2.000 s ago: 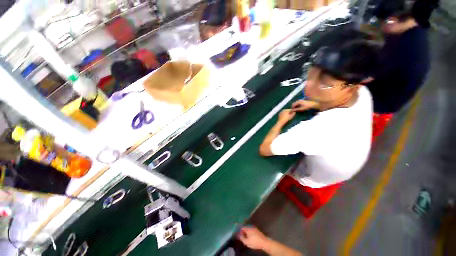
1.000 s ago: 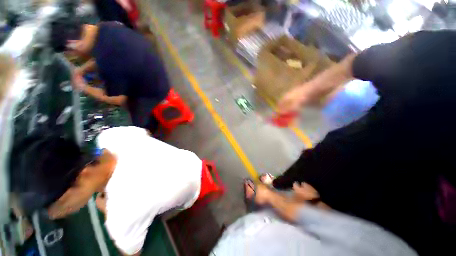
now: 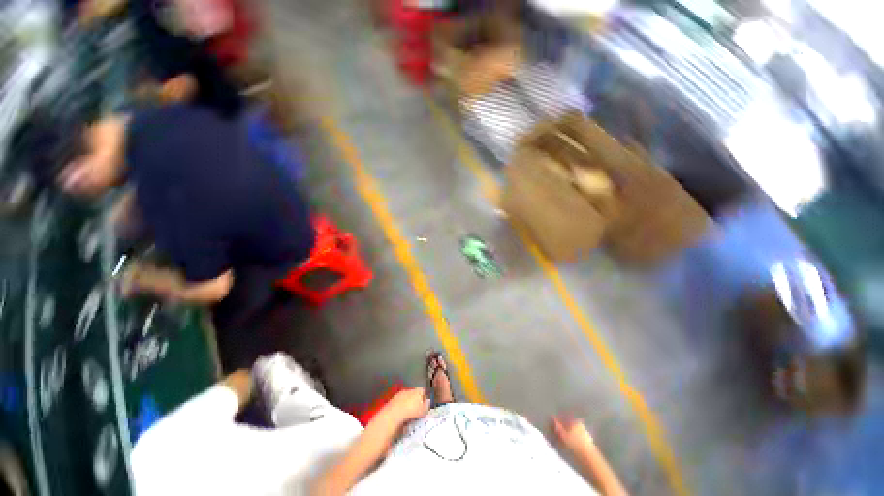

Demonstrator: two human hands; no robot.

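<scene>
My left hand (image 3: 412,403) is low in the picture, at the side of my white clothing (image 3: 485,455), with its fingers bent. My right hand (image 3: 574,432) hangs on the other side, small and blurred. I see no object in either hand, but the blur hides how the fingers stand. My sandalled foot (image 3: 438,370) is on the grey floor by a yellow line (image 3: 417,276).
Seated workers in dark (image 3: 208,194) and white (image 3: 233,450) clothing are at the green bench (image 3: 73,339) on the left, by a red stool (image 3: 330,263). An open brown carton (image 3: 552,208) stands on the right floor. A blurred person in blue (image 3: 756,271) is at right.
The view has swung from the bench to the floor aisle. The person in black, large at right one second ago, is gone from view. Both my hands now show low down.
</scene>
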